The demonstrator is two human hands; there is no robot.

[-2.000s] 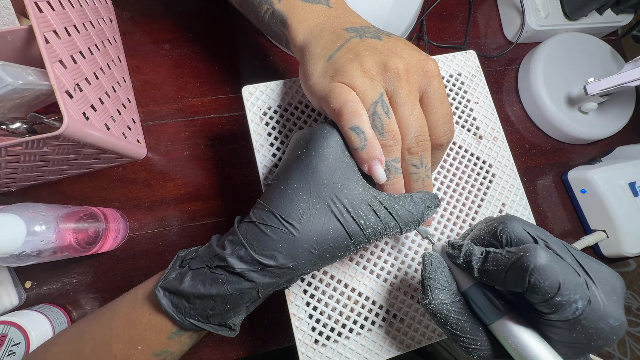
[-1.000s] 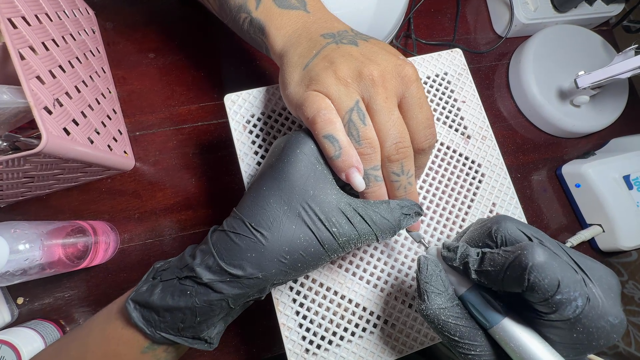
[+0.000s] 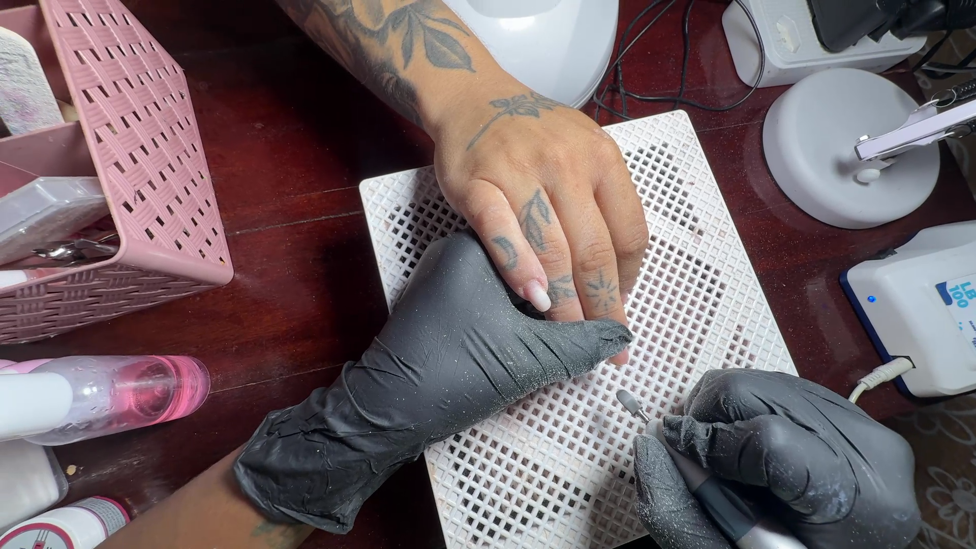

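My left hand point(image 3: 457, 358), in a black glove dusted with pale powder, grips the fingers of another person's tattooed hand point(image 3: 557, 175). My thumb lies across the fingertips, and my other fingers are hidden beneath. One pale, pointed fingernail point(image 3: 537, 295) shows above the thumb. Gloved in black too, my right hand point(image 3: 785, 457) holds an electric nail drill handpiece point(image 3: 713, 496) like a pen. Its rounded grey bit point(image 3: 631, 404) points up and left, apart from the fingertips. Under the hands is a white perforated grille point(image 3: 709, 305).
A pink woven plastic basket point(image 3: 145, 145) with tools stands at left, above a bottle of pink liquid point(image 3: 145, 389). At right are a round white lamp base point(image 3: 846, 152) and a white powered unit point(image 3: 919, 305) with a cable. Black wires point(image 3: 671, 95) cross the dark red wooden table point(image 3: 282, 206).
The drill bit has come away from the fingertips, where it was touching or very close a second ago. My left hand still grips the other person's fingers.
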